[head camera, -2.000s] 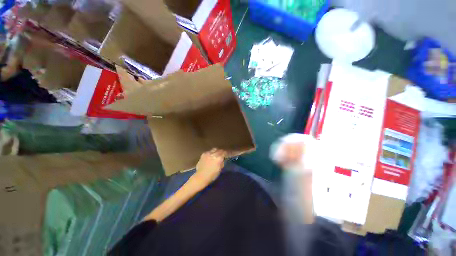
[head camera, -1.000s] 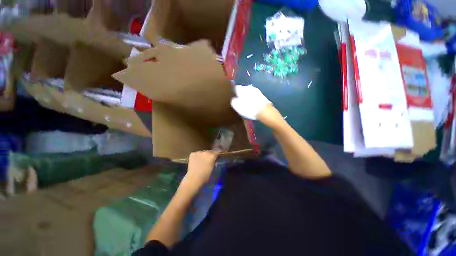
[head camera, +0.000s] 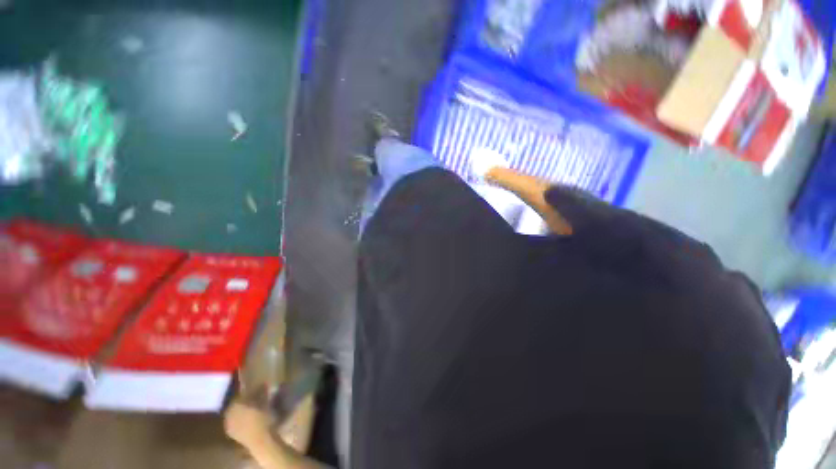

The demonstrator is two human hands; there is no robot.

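Observation:
Retail cartons with red sides and white flaps stand in a row on the left; the nearest red carton (head camera: 197, 311) is at the bench edge. My left hand (head camera: 247, 424) is low at the left, closed at this carton's near corner, beside a blurred greyish piece. My right hand (head camera: 490, 169), in a white glove, reaches down over a blue crate (head camera: 632, 169) on the floor. The crate holds a row of thin white flat packs (head camera: 541, 147). The glove is blurred against them, so its grip is unclear.
The green bench top (head camera: 202, 119) carries a teal-green pile of small packets (head camera: 82, 128), white packets (head camera: 18, 124) and loose slivers. At upper right on the floor are an open brown, red and white carton (head camera: 710, 87) and blue containers.
The view has swung right and down. My right hand has left the open carton and now is at the blue crate. My left hand remains by the cartons, now lower left in view.

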